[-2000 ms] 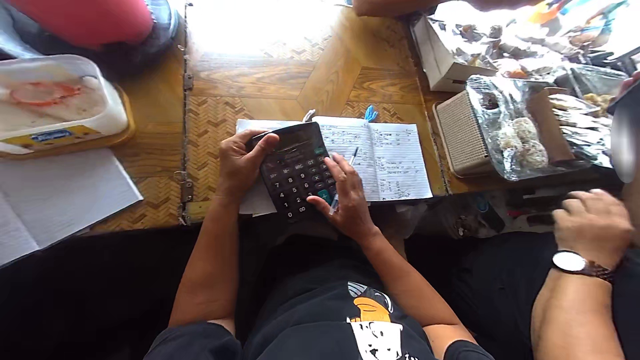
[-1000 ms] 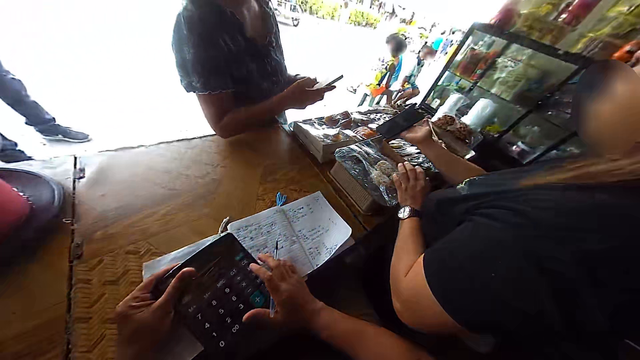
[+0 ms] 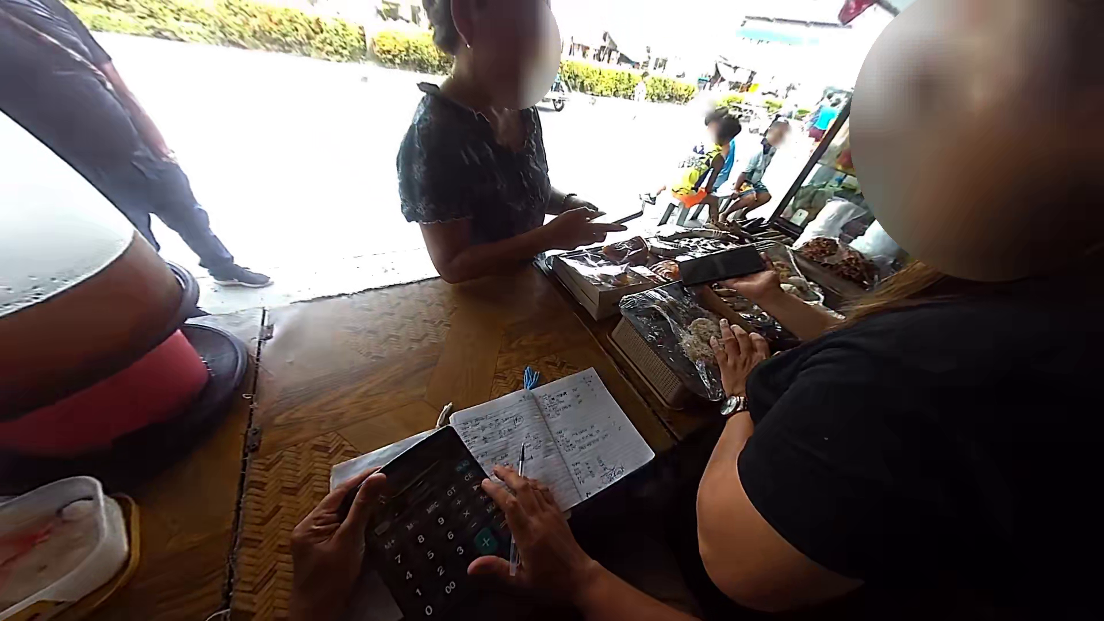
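Observation:
A large black calculator [image 3: 440, 517] is tilted over the near edge of the wooden table, its left side gripped by my left hand [image 3: 332, 535]. My right hand [image 3: 539, 539] lies over the calculator's right side, fingers spread near the keys, with a pen [image 3: 517, 509] held in it. Behind the calculator an open notebook [image 3: 595, 431] with handwriting lies on the table, a blue tassel [image 3: 530, 377] at its top edge. Part of the notebook is hidden by the calculator and my right hand.
Plastic-wrapped food trays [image 3: 664, 345] line the table's right side. A person in black [image 3: 828, 448] sits at my right, holding a phone [image 3: 723, 266]. Another person [image 3: 483, 172] leans on the far edge. At left are a plastic tub [image 3: 60, 552] and a red container [image 3: 112, 397].
The view has swung up and to the right. The neighbour's hand now rests on a wrapped tray, and a phone is held in the other hand. My hands remain at the calculator.

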